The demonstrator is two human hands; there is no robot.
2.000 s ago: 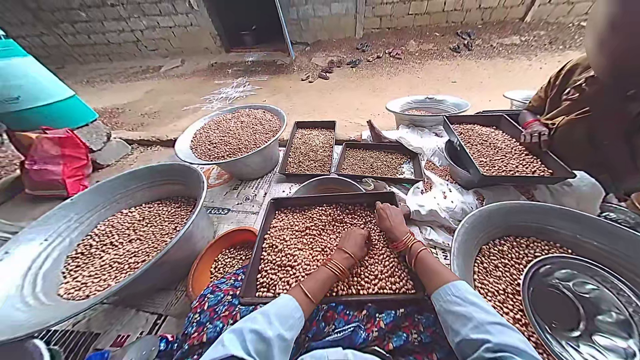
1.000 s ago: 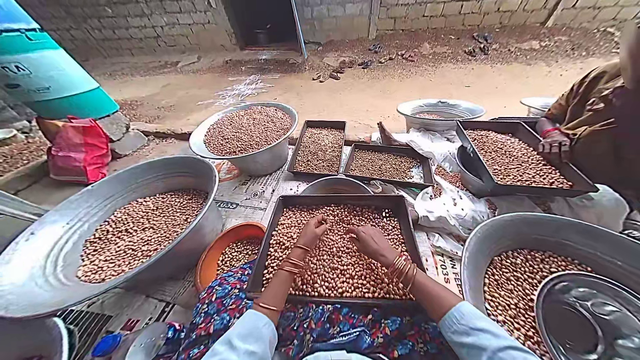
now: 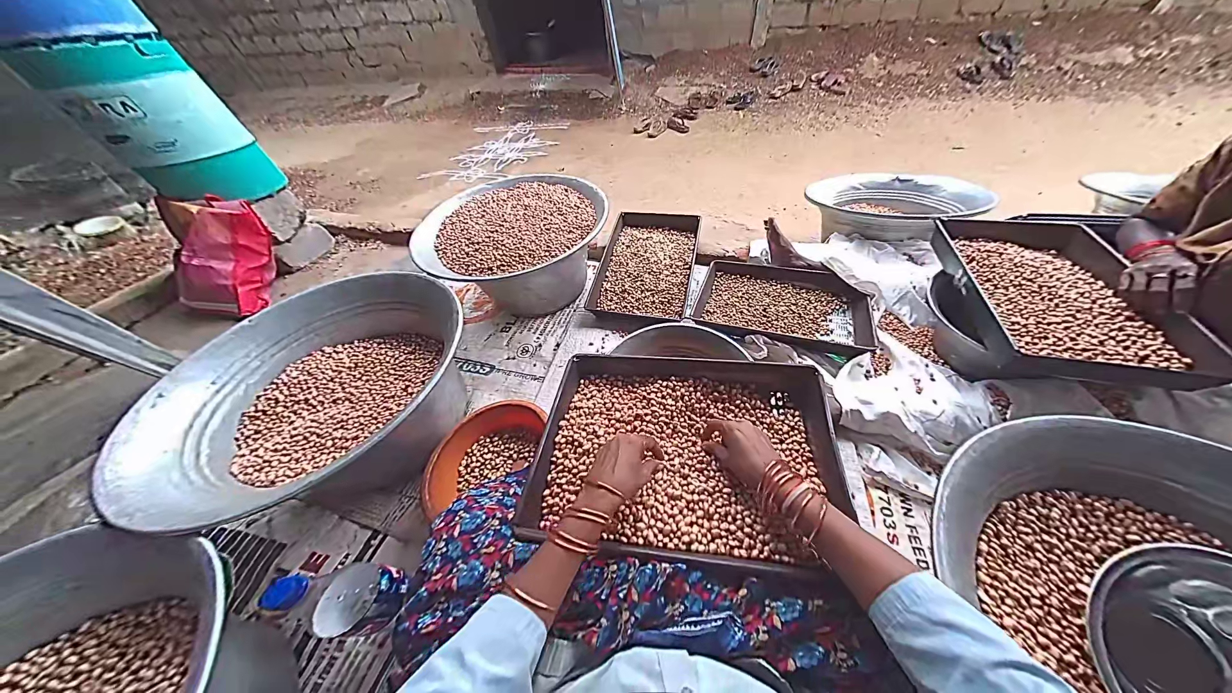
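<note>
A dark rectangular tray (image 3: 830,423) of brown nuts or seeds rests on my lap, over a blue floral cloth. My left hand (image 3: 626,464) touches the nuts (image 3: 674,510) left of the tray's middle, fingers curled down. Just across from it, my right hand (image 3: 739,450) is also in the nuts, its fingers bent towards the left hand. Whether either holds a nut is too small to tell. Bangles ring both wrists. An orange bowl (image 3: 438,472) with more nuts stands against the tray's left side.
Metal basins of nuts stand at left (image 3: 144,462), lower left (image 3: 207,587), back (image 3: 587,245) and right (image 3: 953,481). Two smaller trays (image 3: 698,245) (image 3: 857,318) lie beyond mine. A person's hand (image 3: 1158,274) is at another tray (image 3: 1011,356) on the right. A metal lid or plate (image 3: 1155,616) lies lower right.
Two seconds ago my right hand was at the tray's far right corner; now it is nearer the middle. My left hand has moved left from the centre.
</note>
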